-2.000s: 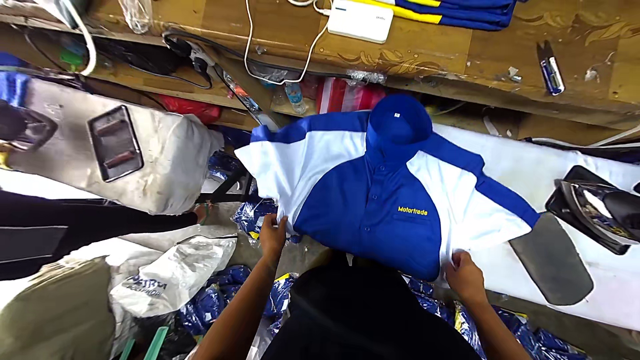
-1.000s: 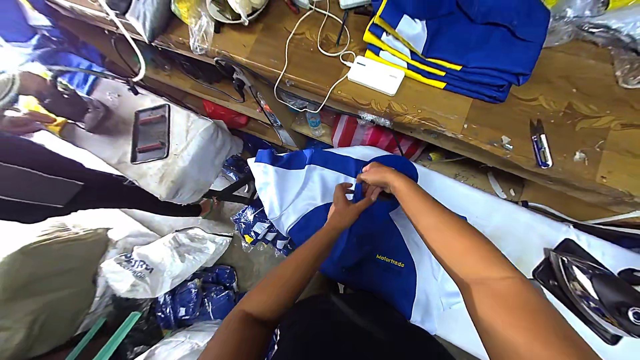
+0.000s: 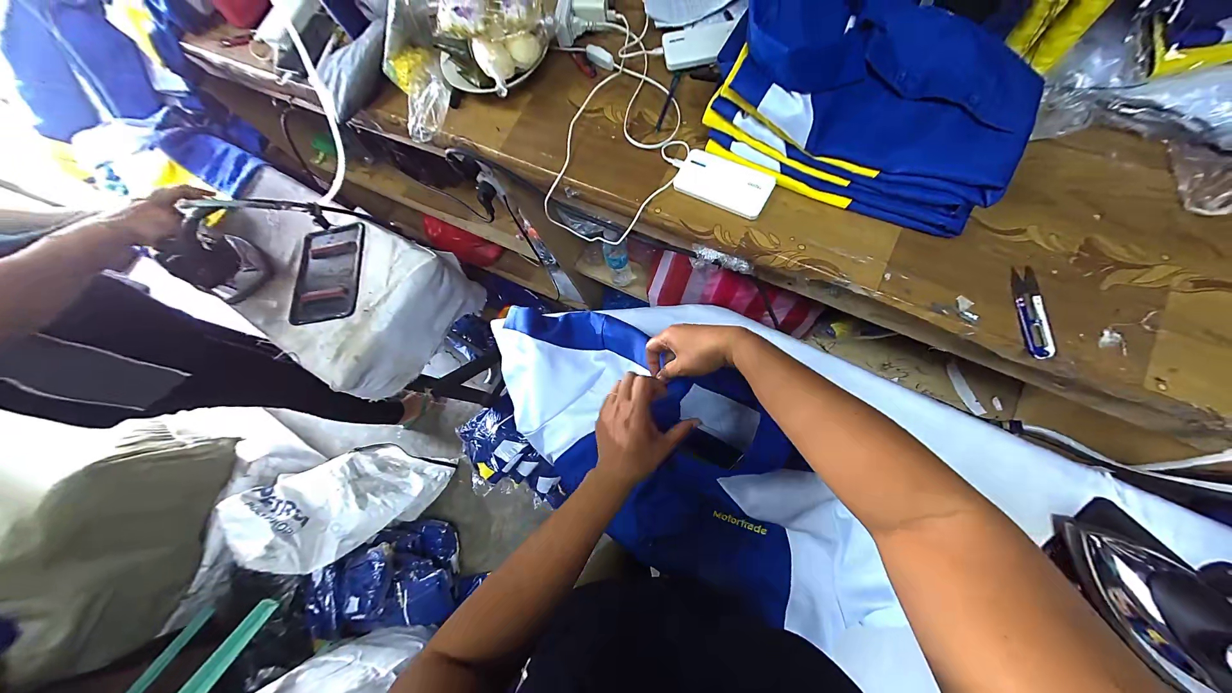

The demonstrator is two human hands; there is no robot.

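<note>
A blue and white collared shirt (image 3: pixel 693 520) with yellow lettering on its chest lies on a white-covered ironing board (image 3: pixel 924 433). Near its collar, my left hand (image 3: pixel 635 428) pinches the fabric between thumb and fingers, the other fingers partly spread. Just above and to the right, my right hand (image 3: pixel 691 351) pinches the same part of the shirt, close to the left fingertips. What exactly lies between the fingertips is too small to tell. Inside the collar area a white panel and a dark label show. A clothes iron (image 3: pixel 1145 587) rests at the lower right end of the board.
Beyond the board stands a wooden table (image 3: pixel 962 279) with folded blue garments (image 3: pixel 924 115), a white device (image 3: pixel 724 183) with cables, and thread snips (image 3: pixel 1033 313). At left, a co-worker's hand (image 3: pixel 159 214) holds another iron (image 3: pixel 207 260) beside a black tray (image 3: pixel 327 274). Plastic-wrapped garments (image 3: pixel 385 582) lie below.
Both hands have moved from the shirt's lower edges up to its collar area, where they now pinch the fabric. The co-worker's iron has moved toward the tray.
</note>
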